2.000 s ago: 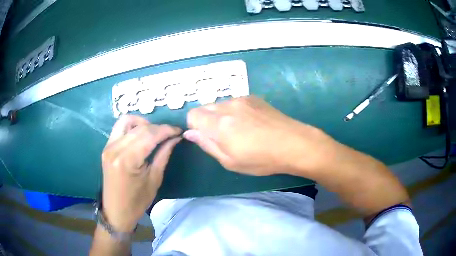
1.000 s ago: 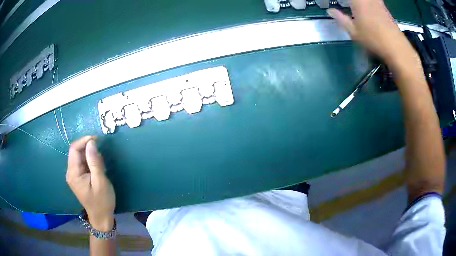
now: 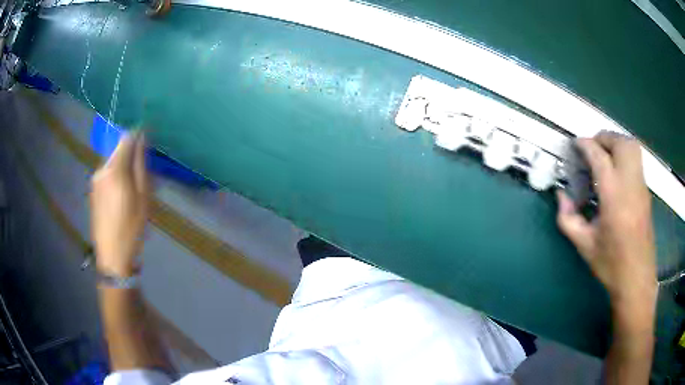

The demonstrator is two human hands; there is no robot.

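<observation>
A pale multi-gang assembly (image 3: 492, 128) lies on the green bench beside the rail, its scalloped edge towards me. My right hand (image 3: 605, 199) is at its right end, fingers curled round a blurred grey part; I cannot tell whether this is the same assembly or a second one. My left hand (image 3: 120, 199) is raised past the bench's front edge at the left, blurred, fingertips together. Thin solder wire (image 3: 116, 86) runs down from the bench to these fingertips. No soldering iron can be made out.
The white-silver rail (image 3: 451, 37) curves along the bench's far side, with the green belt (image 3: 556, 45) beyond. A blue bin (image 3: 176, 167) is below the front edge at left. Yellow floor lines show below. A dark cable and a bit of yellow are at the right rim.
The view has swung left. My right hand has come back from over the rail to the assembly and grips a grey part. My left hand has moved left, off the bench edge.
</observation>
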